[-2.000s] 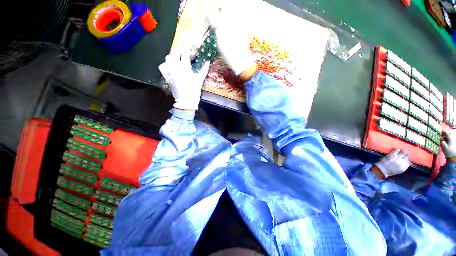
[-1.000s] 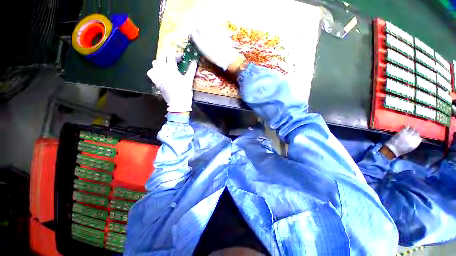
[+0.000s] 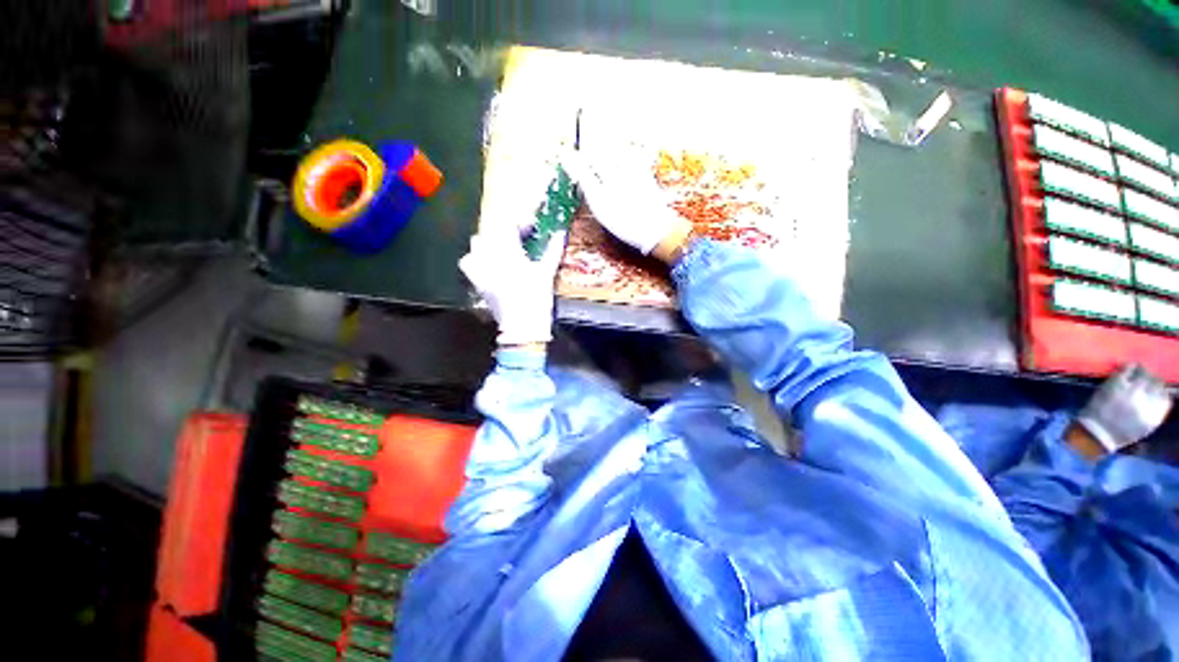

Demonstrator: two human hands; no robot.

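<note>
A green circuit board (image 3: 553, 211) is held over the left part of the pale, film-covered work pad (image 3: 789, 129). My left hand (image 3: 520, 287), in a white glove, grips the board's lower end. My right hand (image 3: 621, 204), also gloved, is at the board's upper right edge. A thin dark tool (image 3: 578, 127) shows above my right fingers; its tip and the grip on it are hard to see in the glare. Reddish-brown crumbs (image 3: 711, 201) lie on the pad to the right of and below my right hand.
A tape dispenser (image 3: 375, 220) stands left of the pad. A black tray with red liner (image 3: 420, 453) holds rows of green boards at lower left. A red board tray (image 3: 1080, 347) lies at the right, with another person's gloved hand (image 3: 1127, 407) below it. Crumpled clear film (image 3: 892, 117) lies by the pad's right corner.
The view has shifted, so the bench and trays sit lower and further right. Both my hands stay at the board. A dark tool now shows above my right fingers.
</note>
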